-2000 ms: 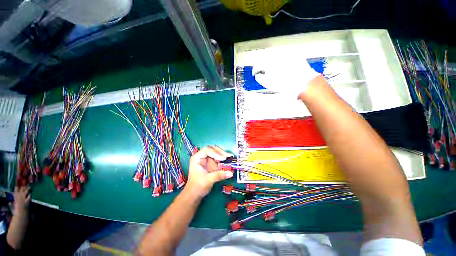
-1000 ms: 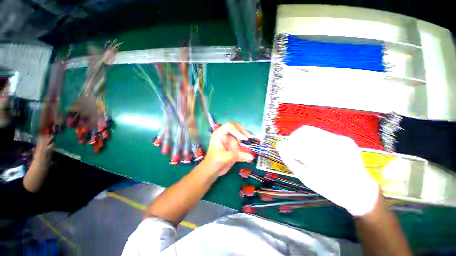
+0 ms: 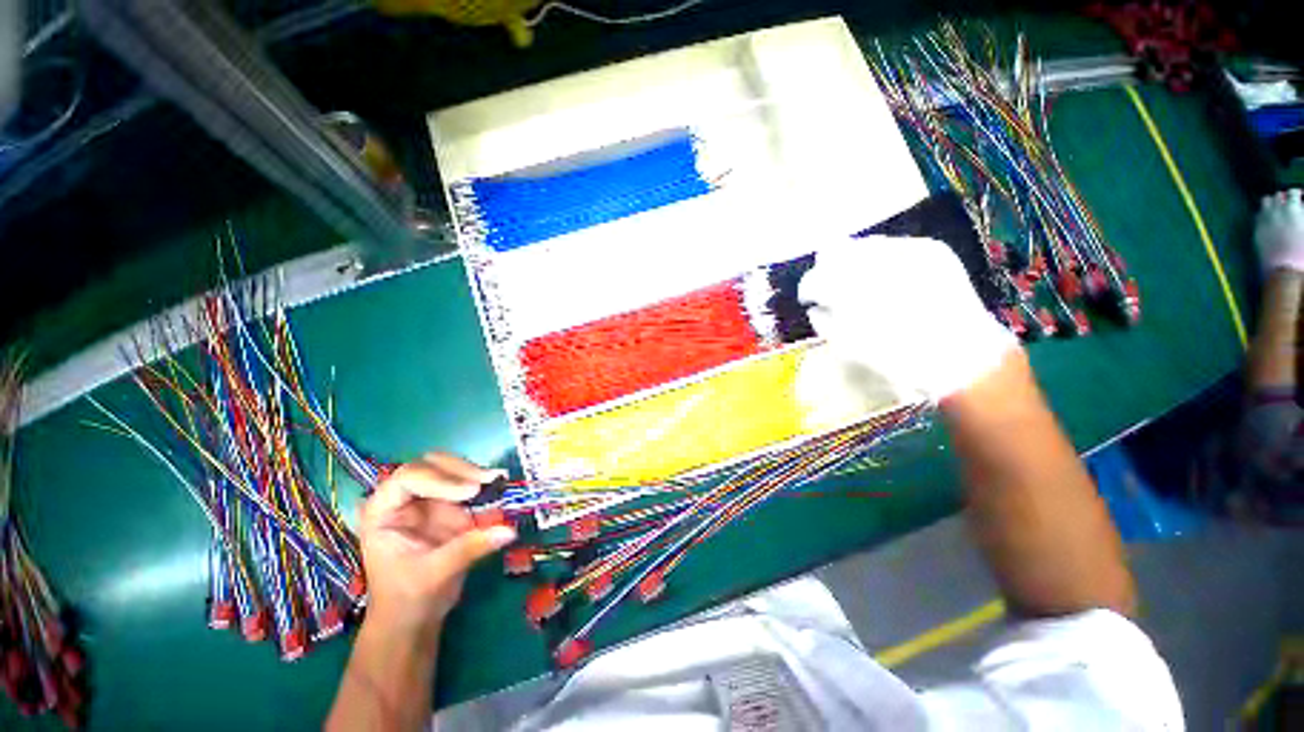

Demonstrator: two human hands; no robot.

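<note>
My bare left hand [image 3: 418, 541] pinches a small red connector housing [image 3: 491, 516] by the tray's near left corner, with thin coloured wires running right from it. My white-gloved right hand [image 3: 904, 318] is over the right part of the tray, partly covering the black wires [image 3: 937, 229]; its fingertips blend into the pale tray, so whether it holds a wire cannot be told. Blue wires [image 3: 594, 186], red wires [image 3: 644, 343] and yellow wires [image 3: 679, 422] lie in the cream tray [image 3: 822, 86].
Part-filled harnesses with red housings [image 3: 544, 604] lie between tray and me. Harness piles lie left [image 3: 272, 486], far left [image 3: 36, 629] and right of the tray [image 3: 1030, 186]. A metal post [image 3: 258, 122] stands behind. Another person's gloved hand [image 3: 1283, 229] is at the right edge.
The view has swung right. My right hand has moved from the wires by my left hand to the tray's right side, over the black wires. My left hand still holds the housing.
</note>
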